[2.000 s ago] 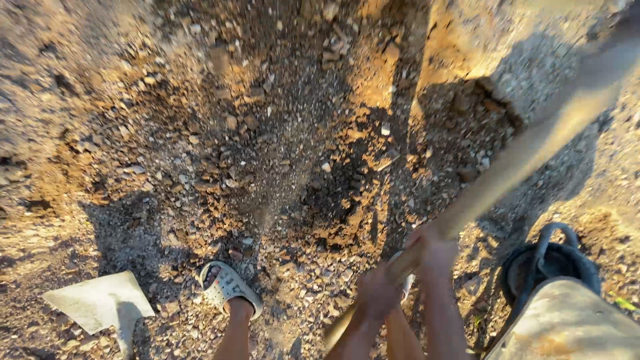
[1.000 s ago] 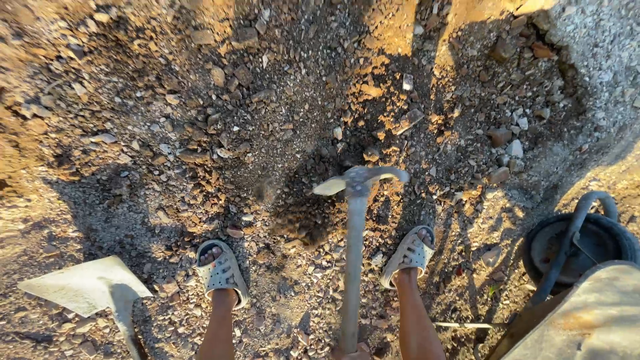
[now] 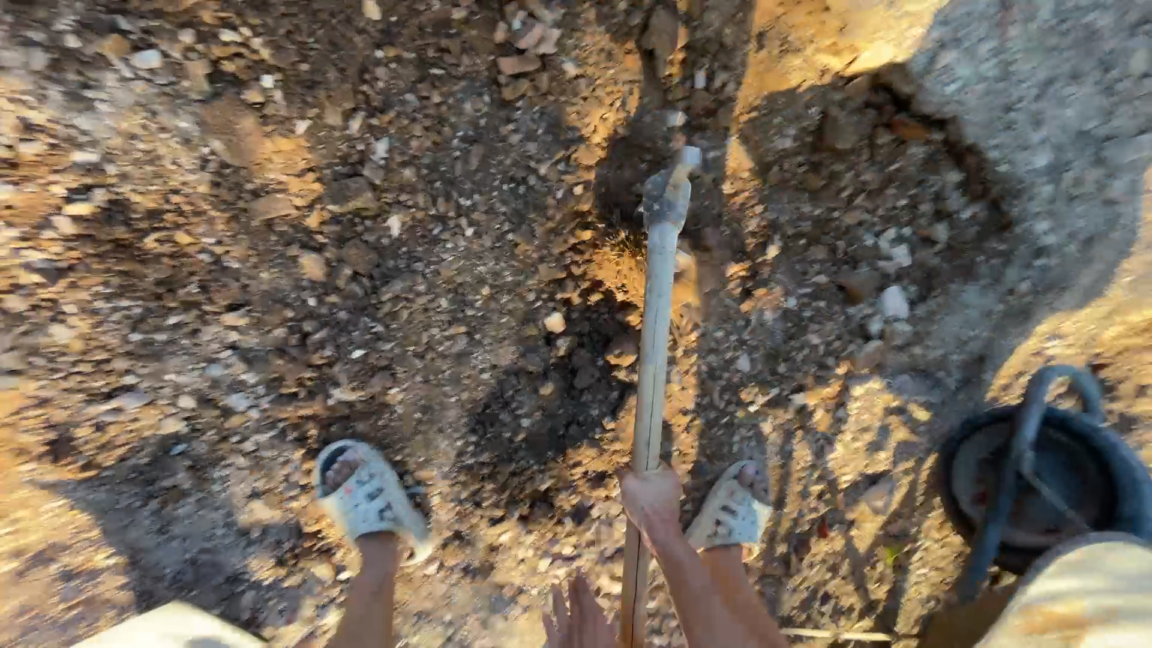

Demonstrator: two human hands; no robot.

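Note:
My right hand [image 3: 652, 497] is closed around the wooden handle of a pickaxe [image 3: 655, 342], between my two feet. The tool's metal head [image 3: 668, 198] points away from me over the stony soil, its far tip blurred. Just left of the lower handle, my left hand [image 3: 579, 616] shows at the bottom edge with its fingers apart; whether it touches the handle cannot be told. A patch of dark loosened soil [image 3: 549, 396] lies left of the handle.
Feet in light slide sandals [image 3: 373, 499] stand on gravel. A black bucket [image 3: 1035, 477] and a pale rounded object [image 3: 1075, 598] are at the lower right. The shovel blade's edge [image 3: 171, 630] shows at bottom left. A hollow [image 3: 900, 162] lies upper right.
The pickaxe head has moved from near the dark soil to farther away from me. Both hands gripped the handle two seconds ago; now my left hand has its fingers apart beside it.

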